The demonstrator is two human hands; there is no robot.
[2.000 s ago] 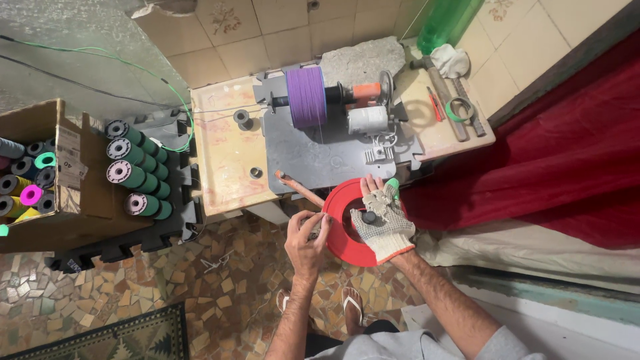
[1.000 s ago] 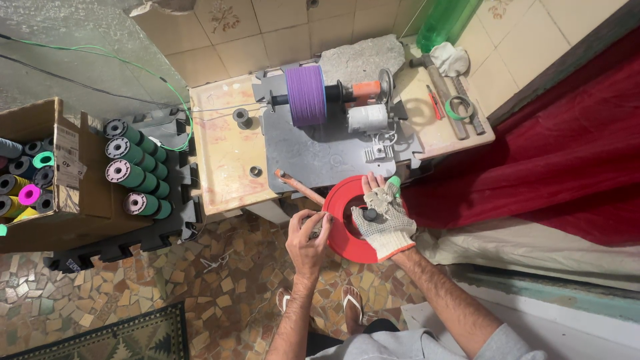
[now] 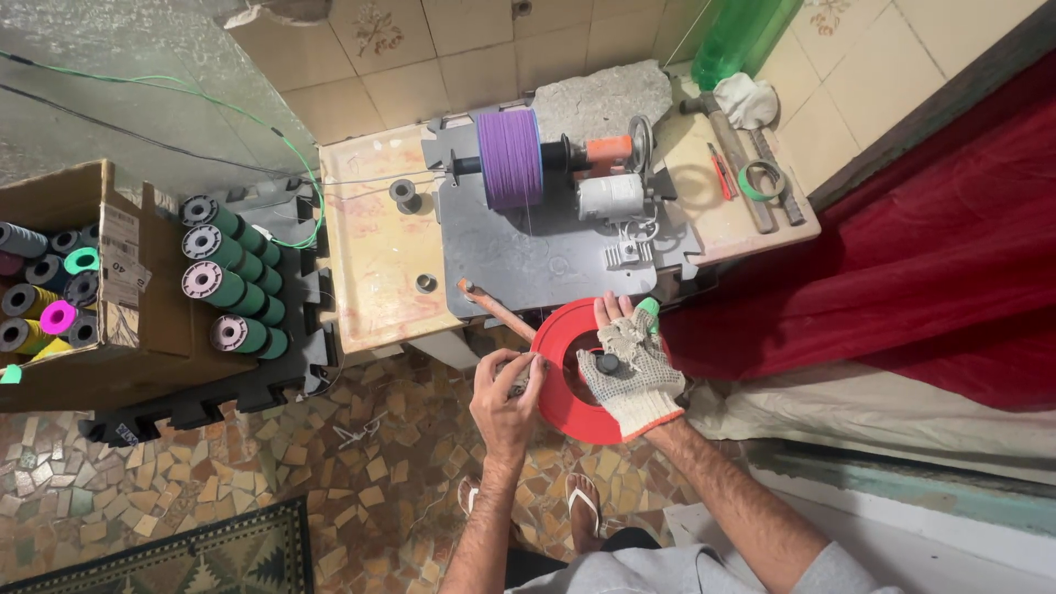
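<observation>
A red disc-shaped reel [image 3: 561, 396] stands off the front edge of the bench, beside a copper-coloured bar [image 3: 499, 309]. My left hand [image 3: 505, 400] is at the reel's left rim, thumb and fingertips pinched close together; whether something thin is between them cannot be told. My right hand [image 3: 634, 371], in a worn knitted glove with bare fingertips and green on one digit, lies over the reel's right side, by a dark round knob [image 3: 608, 364]. Beyond them, a spool of purple line [image 3: 509, 159] sits on a black shaft, with a grey motor [image 3: 610, 198] near it.
Green spools [image 3: 216, 285] stand left of the bench, beside a cardboard box [image 3: 165, 313] of coloured spools. On the bench are a small black spool [image 3: 404, 195], a stone slab [image 3: 606, 99], a hammer [image 3: 738, 165], a red cutter [image 3: 722, 173] and green tape [image 3: 761, 181]. A red curtain [image 3: 891, 272] hangs at right.
</observation>
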